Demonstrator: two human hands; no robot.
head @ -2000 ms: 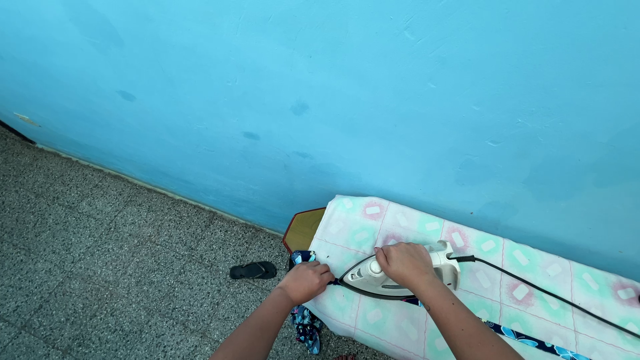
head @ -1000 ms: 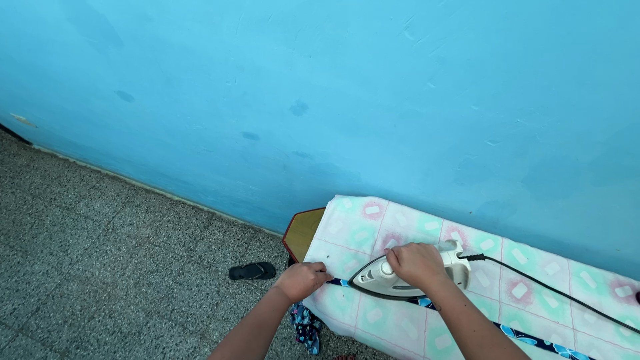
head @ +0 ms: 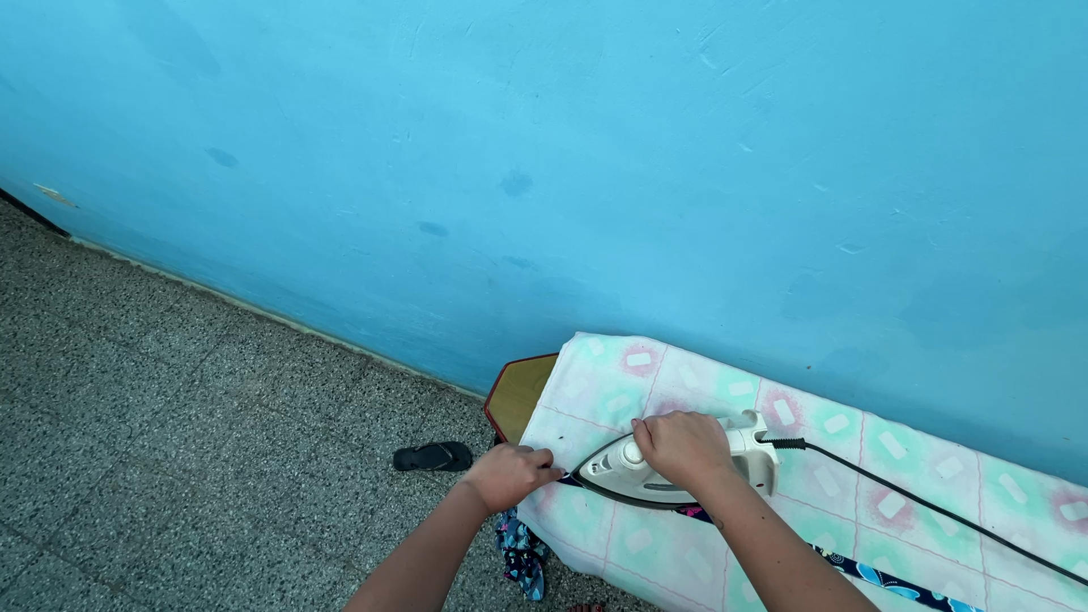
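Observation:
My right hand is closed around the handle of a white clothes iron, which lies flat on a narrow dark blue patterned fabric strip. Just ahead of the iron's tip, my left hand pinches the strip near the left edge of the covered ironing board. Below that hand, a bunch of the same blue patterned fabric hangs over the board's edge. The strip passes under the iron and my right forearm, and comes out at the lower right.
A white cloth with pink and green print covers the board, whose wooden end sticks out at the left. The iron's black cord runs right. Behind stands a blue wall; a black flip-flop lies on the speckled floor.
From two seconds to one second ago, the iron moved slightly right with my right hand, uncovering some strip by my left hand. Since then it has moved back left, closer to my left fingers.

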